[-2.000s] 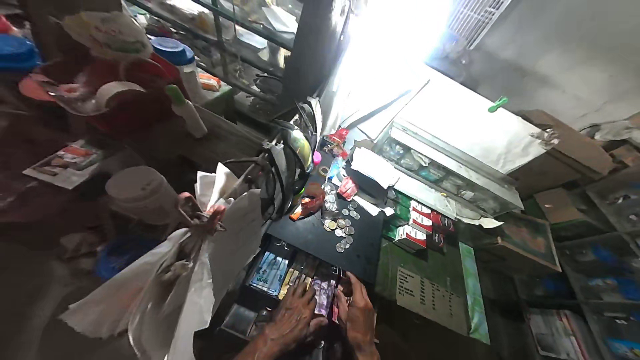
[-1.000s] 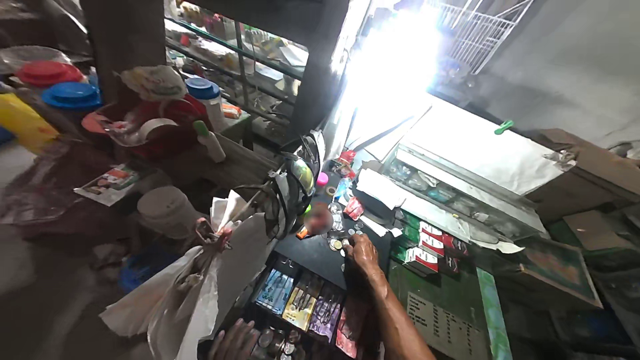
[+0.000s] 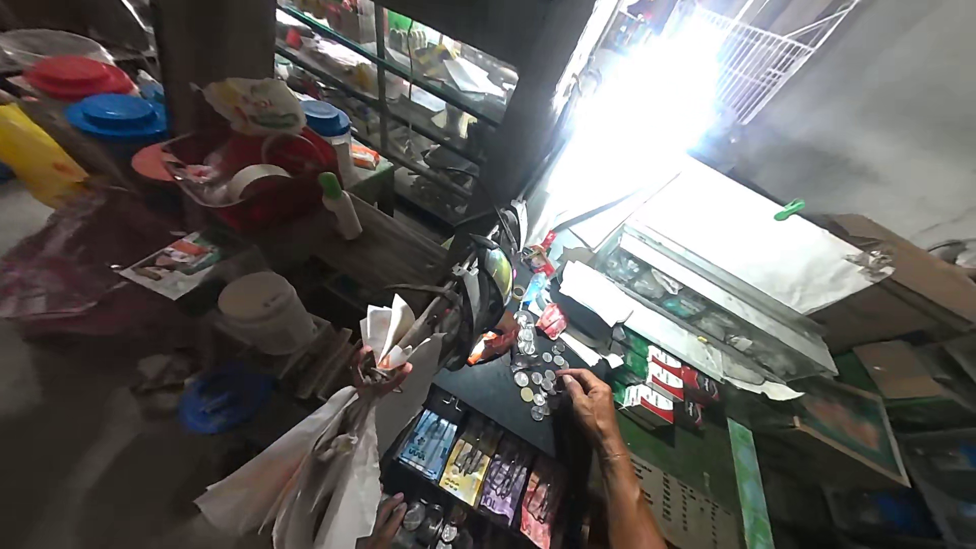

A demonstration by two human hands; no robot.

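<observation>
My right hand [image 3: 591, 400] reaches over a dark counter top, its fingertips at the edge of a group of loose coins [image 3: 538, 381]; whether it pinches one is not clear. Below stands a cash drawer [image 3: 494, 515], pulled out, with blue [image 3: 429, 444], yellow [image 3: 465, 465], purple [image 3: 503, 482] and red banknotes [image 3: 538, 503] under clips in separate compartments. My left hand [image 3: 390, 518] is at the drawer's lower left corner, mostly hidden, beside compartments of coins [image 3: 433, 524]. Stacked coins [image 3: 526, 335] lie farther back, near a small red packet [image 3: 552, 320].
White paper bags [image 3: 335, 473] hang left of the drawer. Dark sling-like bags [image 3: 476, 297] hang by the counter's left edge. Red and white boxes [image 3: 659, 381] sit to the right, below a glass case [image 3: 686, 305]. A white bucket [image 3: 267, 313] and red basket [image 3: 259, 198] are at left.
My right hand has gone from the drawer up to the loose coins on the counter. My left hand has moved from the banknotes to the drawer's lower left. More of the banknotes now shows.
</observation>
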